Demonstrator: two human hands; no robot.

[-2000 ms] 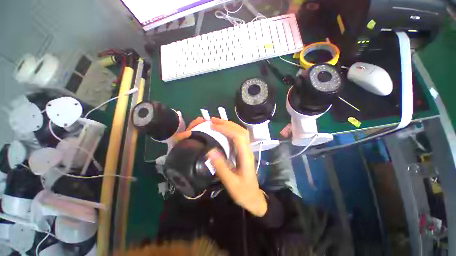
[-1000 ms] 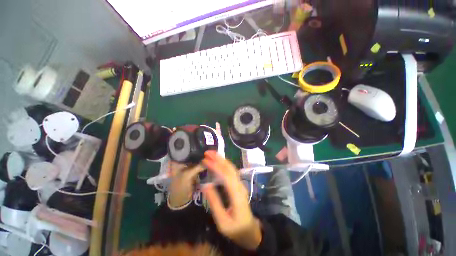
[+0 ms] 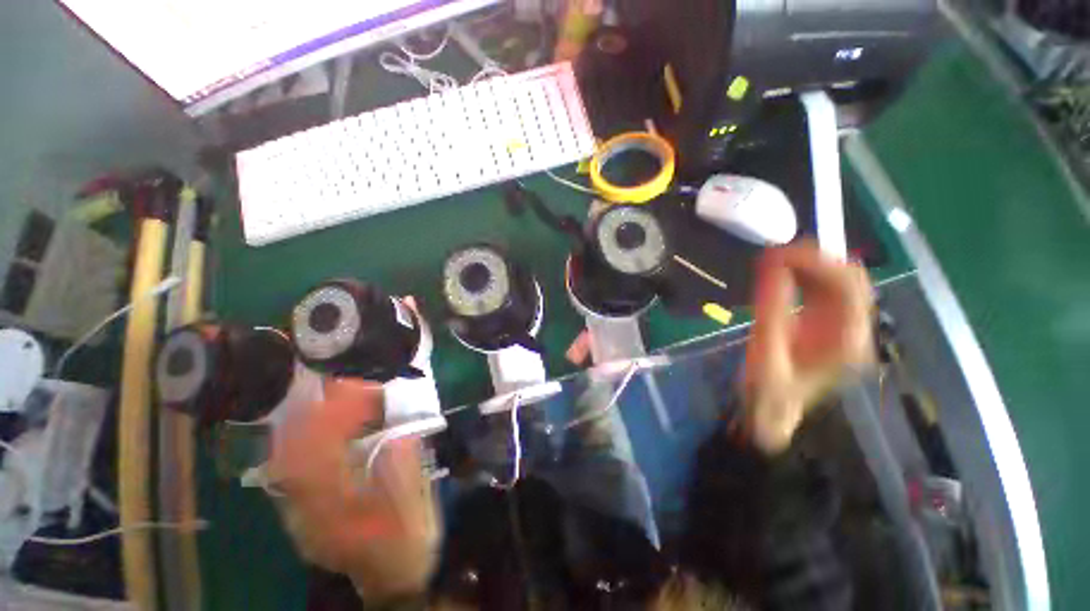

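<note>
Four bullet security cameras with black fronts and white arms stand in a row along the bench edge: far left [image 3: 197, 368], second [image 3: 341, 328], third [image 3: 484, 290] and right [image 3: 624, 253]. Their round dotted lens faces point up towards me. A white label shows on the second camera's side. My left hand [image 3: 359, 495] is blurred, in front of the two left cameras and overlapping their white arms; its grip cannot be told. My right hand [image 3: 813, 334] is blurred, right of the row by the bench edge, with fingers curved apart and nothing visible in it.
A keyboard [image 3: 412, 153] lies behind the cameras below a bright monitor [image 3: 275, 36]. A yellow tape roll [image 3: 665, 179] and a mouse [image 3: 747, 209] are behind my right hand. A black printer [image 3: 825, 36] stands at the back right. Long yellow strips [image 3: 140, 358] lie at left.
The second camera, held in one hand earlier, now stands in the row. My right hand has moved away to the right, and my left hand is lower in front of the left cameras. The view has shifted right.
</note>
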